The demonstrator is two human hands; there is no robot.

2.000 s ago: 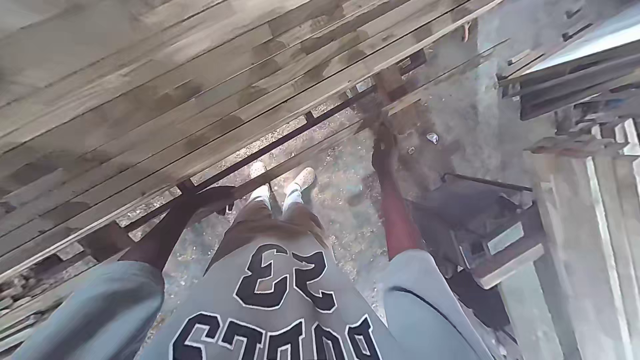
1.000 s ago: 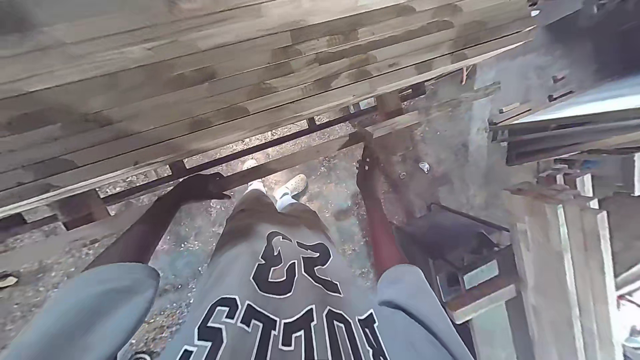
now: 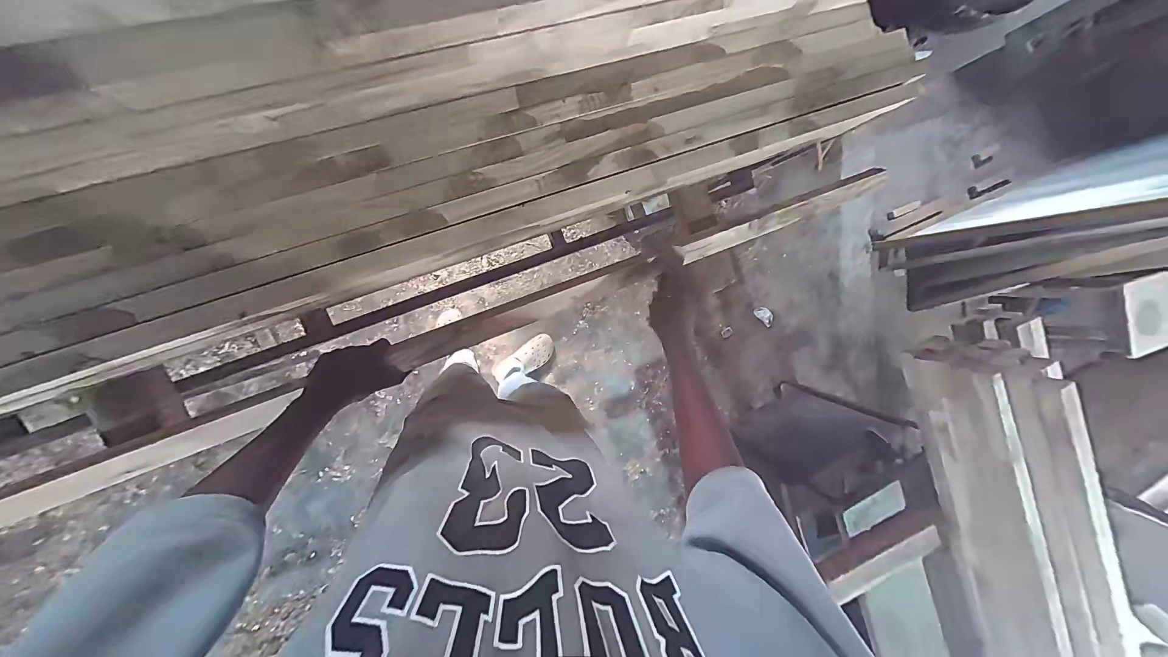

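Observation:
A long wooden board [image 3: 538, 306] runs slantwise across the view in front of my body, its lower left end passing beyond the frame. My left hand [image 3: 356, 374] is closed around it left of my legs. Farther right, my right hand [image 3: 671, 283] grips the same board, its fingers blurred over the top edge. Just past the board lies a wide stack of wooden planks [image 3: 438, 173], side by side, resting on dark bars. A gap with ground showing separates the held board from the stack.
A wooden block [image 3: 137, 406] stands under the stack's left part. On the right are a dark machine or seat with a metal bar [image 3: 849, 401], a pile of boards [image 3: 1013, 456] and a sheet-topped stack [image 3: 1049, 196]. Ground with wood chips [image 3: 620, 392] lies around my shoes.
The board has come away from the stack's edge toward my body, held in both hands, and more of it shows at the left. The view has shifted slightly.

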